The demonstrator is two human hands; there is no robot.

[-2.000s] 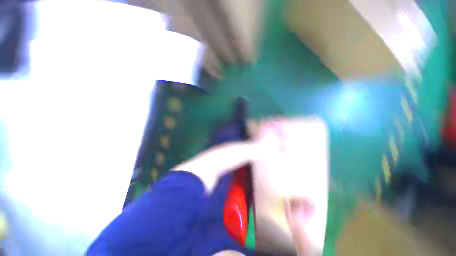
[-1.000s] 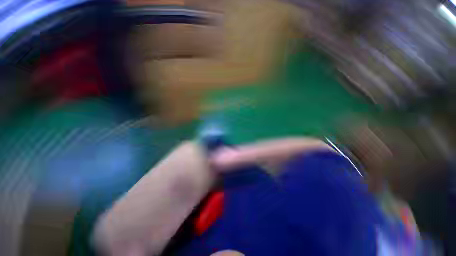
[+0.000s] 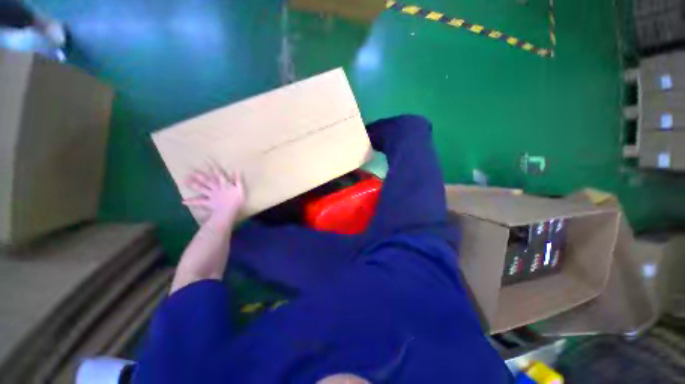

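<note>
A closed plain brown shipping carton [image 3: 263, 135] lies tilted in front of my lap, with a seam line along its upper face. My left hand [image 3: 215, 193] is bare and rests flat on the carton's near left part with fingers spread. It is not closed around anything. My right hand does not show; blue cloth ends behind the carton's right end, and I cannot tell whether it is sleeve or trouser.
A red stool [image 3: 345, 206] shows below the carton. At right an open carton [image 3: 481, 262] holds black product boxes [image 3: 532, 255]. A large carton [image 3: 56, 150] and stacked cardboard [image 3: 67, 277] stand left. More cartons [image 3: 665, 112] stand far right. Yellow-black tape [image 3: 454, 21] marks the green floor.
The view has swung round and is sharper. The carton now lies across the view's middle, and my left hand shows on it. The hand seen a second ago at the carton's end is no longer visible.
</note>
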